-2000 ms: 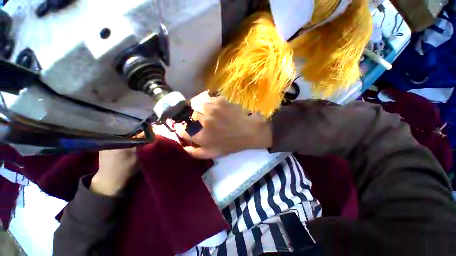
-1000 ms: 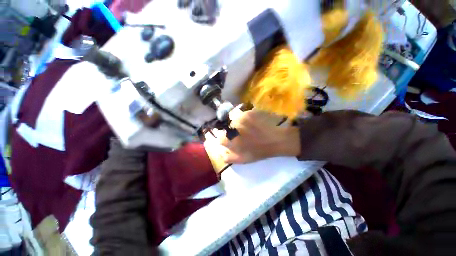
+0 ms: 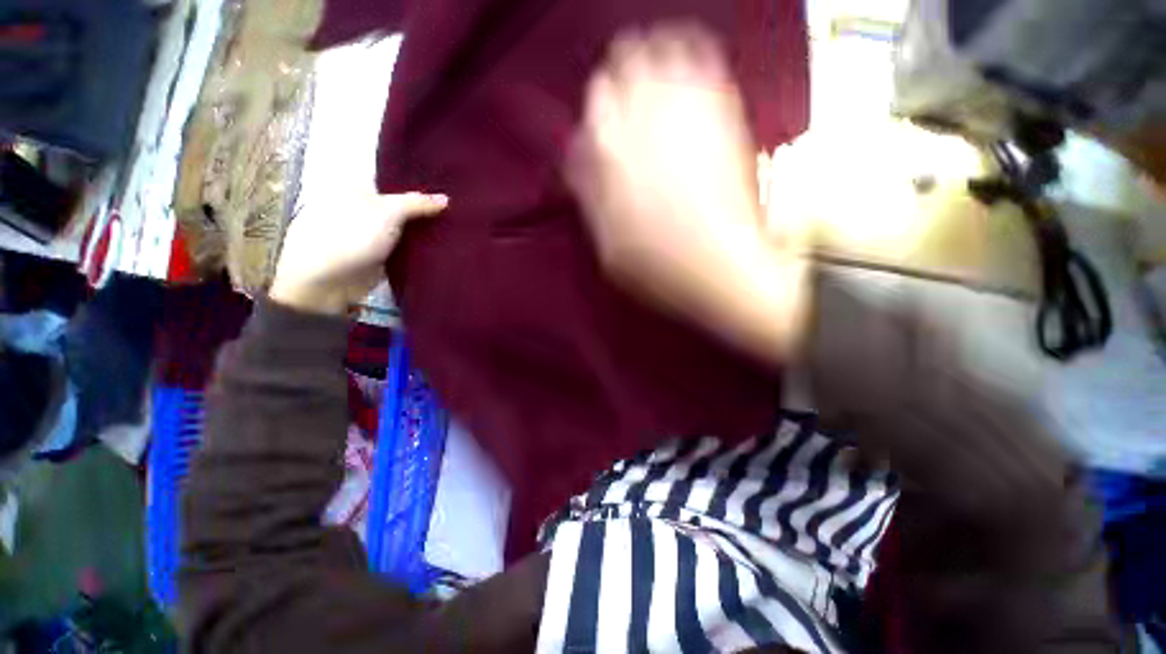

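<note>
A large maroon garment panel (image 3: 512, 307) lies over the table edge and hangs onto the lap, with a short slit-like line near its middle. My left hand (image 3: 345, 243) is at the panel's left edge, thumb on the cloth, its other fingers hidden or beyond the edge. My right hand (image 3: 671, 179) is blurred over the panel's upper right part; whether it grips cloth cannot be told. White material (image 3: 352, 115) shows beside the panel at upper left.
Black-handled shears (image 3: 1072, 300) lie at right, beside the yellowish bed cover (image 3: 940, 211). Part of the machine (image 3: 1023, 58) is at upper right. A blue plastic basket (image 3: 403, 473) stands below left. Brown paper (image 3: 249, 128) lies at the table's left. A striped apron (image 3: 652, 562) covers the lap.
The view has swung left from the machine head. Both hands have left the needle area and are now apart over the maroon panel, which is spread out.
</note>
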